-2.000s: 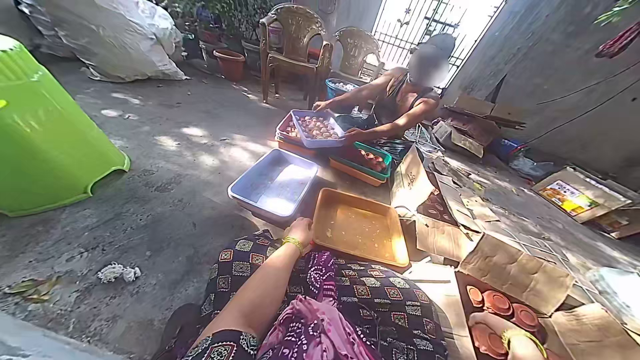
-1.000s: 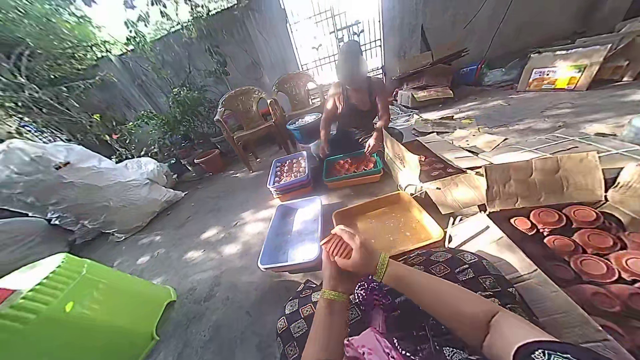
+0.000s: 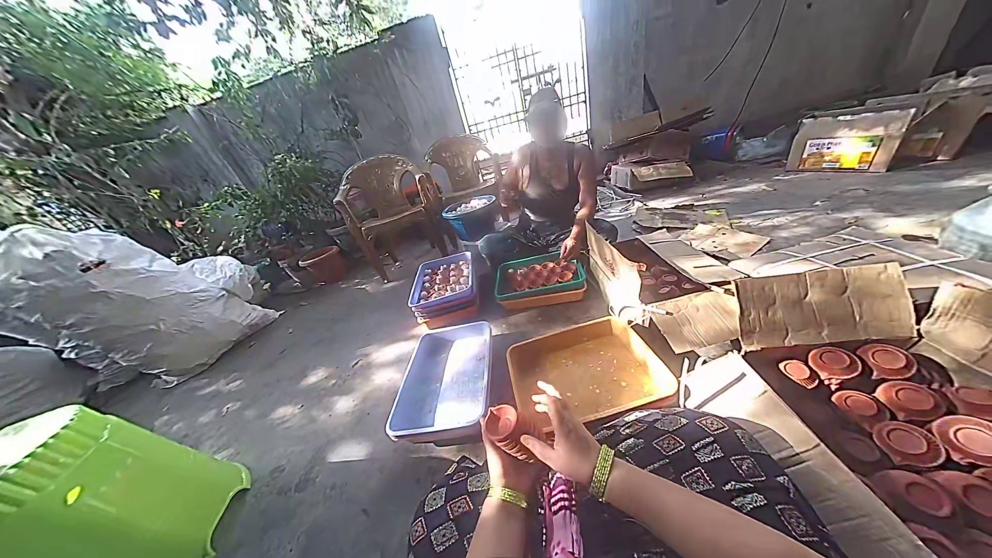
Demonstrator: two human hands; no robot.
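My left hand [image 3: 508, 469] holds a stack of small reddish clay lamps [image 3: 511, 432] above my lap. Beside it, my right hand [image 3: 564, 438] is raised with its fingers spread, the thumb close to the stack; whether it touches the stack is unclear. Just beyond my hands lie a pale blue plastic tray [image 3: 404, 430] and a yellow-orange plastic tray [image 3: 518, 364], side by side. At my right, an open cardboard box [image 3: 825, 306] holds several clay lamps [image 3: 908, 443].
A seated person [image 3: 546, 178] reaches into a green tray [image 3: 504, 294] of clay pieces. Left of it, a purple tray [image 3: 415, 304] of filled cups tops a stack. A green plastic stool [image 3: 116, 488], white sacks [image 3: 155, 302] and brown chairs [image 3: 384, 194] stand at the left and back.
My hands, together over my lap a second ago, have parted, and a stack of clay lamps now shows in the left. The other person's purple tray, lifted two seconds ago, rests on its stack.
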